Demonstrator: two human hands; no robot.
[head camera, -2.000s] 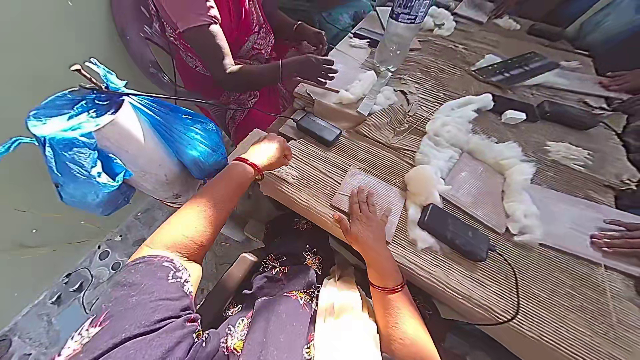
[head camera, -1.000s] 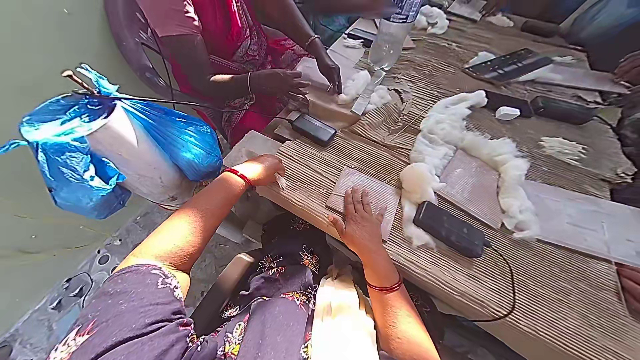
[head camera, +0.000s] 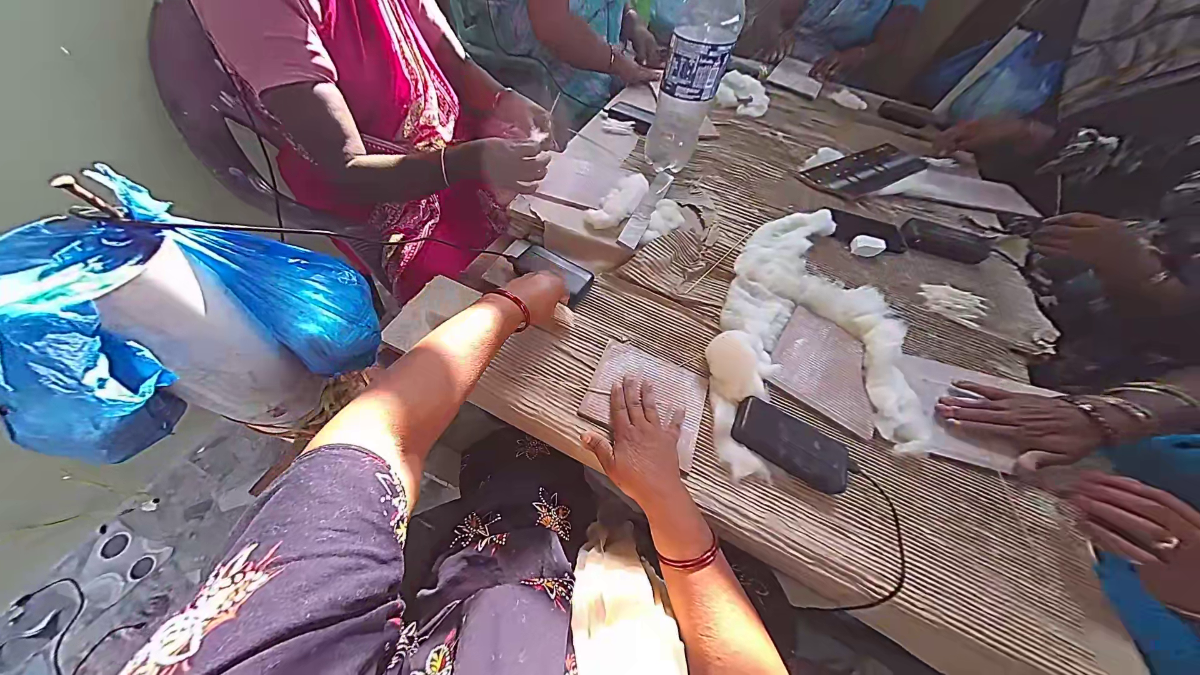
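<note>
My left hand (head camera: 542, 298), its fingers curled down, is at the table's near left beside a dark power bank (head camera: 562, 274). A small pale piece (head camera: 564, 315) shows by its fingertips; whether it is gripped is hidden. Flat on a ribbed whitish board (head camera: 605, 380) rests my right hand (head camera: 642, 436), palm down, fingers slightly apart. Right of that board a round cotton tuft (head camera: 736, 364) adjoins a long curved roll of white cotton (head camera: 783, 272). A black power bank (head camera: 792, 445) with a cable touches the cotton's lower end.
Corrugated cardboard (head camera: 937, 525) covers the table. A plastic bottle (head camera: 689, 94) stands near more cotton (head camera: 623, 202). Thin white cotton wicks (head camera: 952, 302) lie in a pile. Other people's hands work at the left, far side and right. Blue plastic bags (head camera: 281, 291) hang at the left.
My left hand has shifted toward the dark power bank at the table's left. My right hand stays on the ribbed board. The co-worker's hands at the upper left have moved.
</note>
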